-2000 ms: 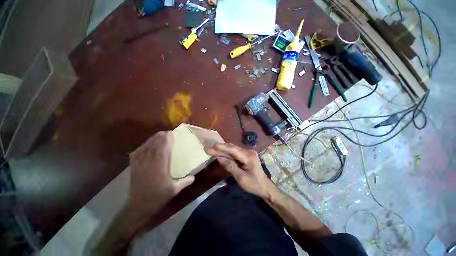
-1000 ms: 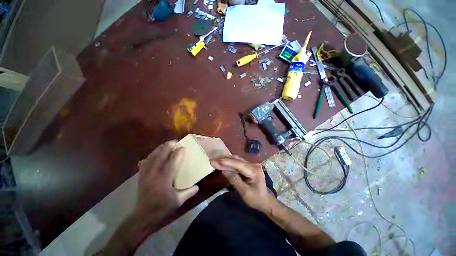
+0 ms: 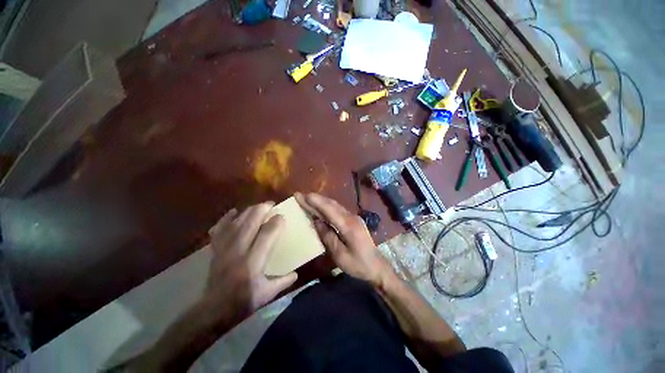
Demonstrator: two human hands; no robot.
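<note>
A long pale board or box-like part [image 3: 169, 293] runs from the lower left along the table's near edge and ends under my hands. My left hand [image 3: 251, 255] lies over its top near the end, fingers on the far side and thumb on the near side. My right hand [image 3: 341, 237] presses its fingers against the right end of the part. The end's top face shows pale and flat between my hands. The part's end wall is hidden by my right hand. Both hands look bare.
On the red-brown table [image 3: 204, 109] lie a nailer [image 3: 401, 195], a glue bottle [image 3: 437, 131], a yellow screwdriver [image 3: 372, 97], pliers [image 3: 483, 156] and a white sheet [image 3: 386, 49]. An open box [image 3: 62, 113] stands at the left. Hoses [image 3: 445, 280] coil on the floor at right.
The top face now covers the opening that showed beside it at the part's end. My right hand has moved up along the end. The view has shifted slightly.
</note>
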